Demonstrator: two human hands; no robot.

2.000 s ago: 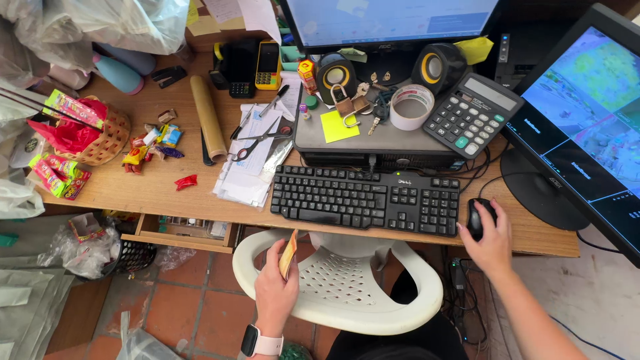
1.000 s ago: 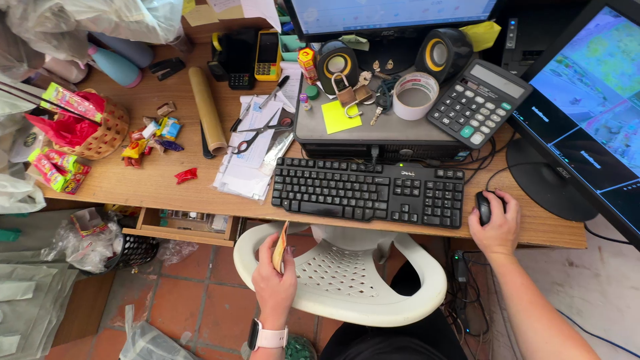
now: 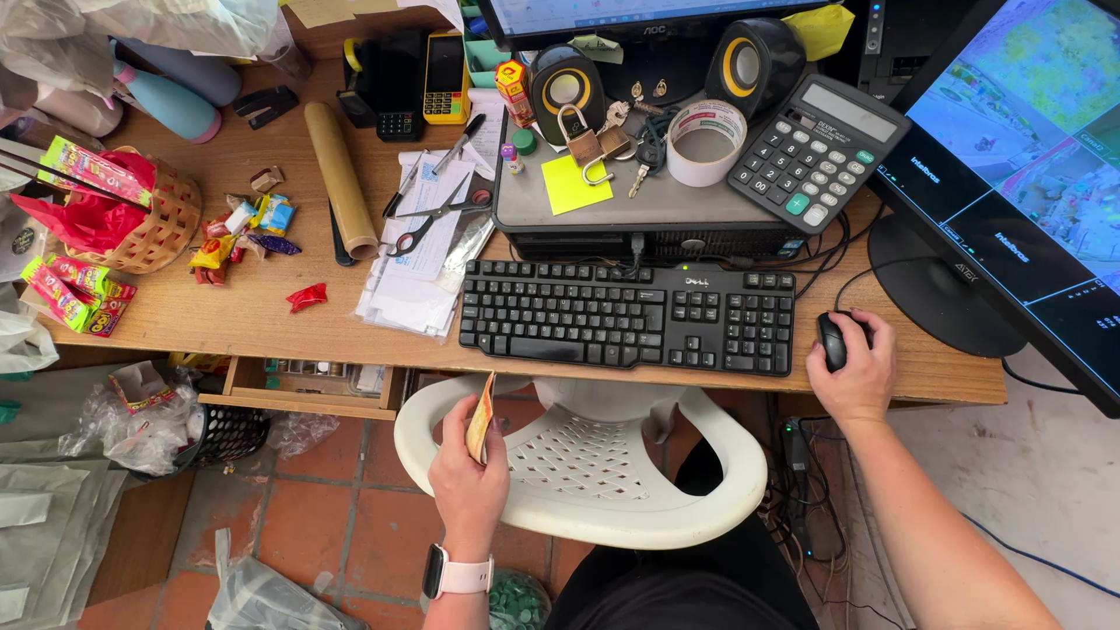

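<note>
My left hand (image 3: 471,468), with a watch on the wrist, grips a thin orange-yellow piece of paper (image 3: 480,420), seen nearly edge-on, above the white plastic chair (image 3: 630,525). On the desk at the right, my right hand (image 3: 853,367) rests over a black computer mouse (image 3: 832,343). A black keyboard (image 3: 612,317) lies left of the mouse, in front of a flat computer case (image 3: 647,206). On that case are open padlocks (image 3: 581,140), keys (image 3: 639,180), a roll of tape (image 3: 705,144), a yellow sticky note (image 3: 573,185) and a calculator (image 3: 818,153).
Scissors (image 3: 429,223) lie on papers beside a cardboard tube (image 3: 339,179). Wrapped candies (image 3: 236,232) and a wicker basket (image 3: 166,219) stand at left. An open drawer (image 3: 306,401) juts out below the desk edge. A monitor (image 3: 1024,210) stands at right; cables run below the desk.
My left hand keeps hold of the paper, and my right hand stays on the mouse, which has shifted slightly on the desk.
</note>
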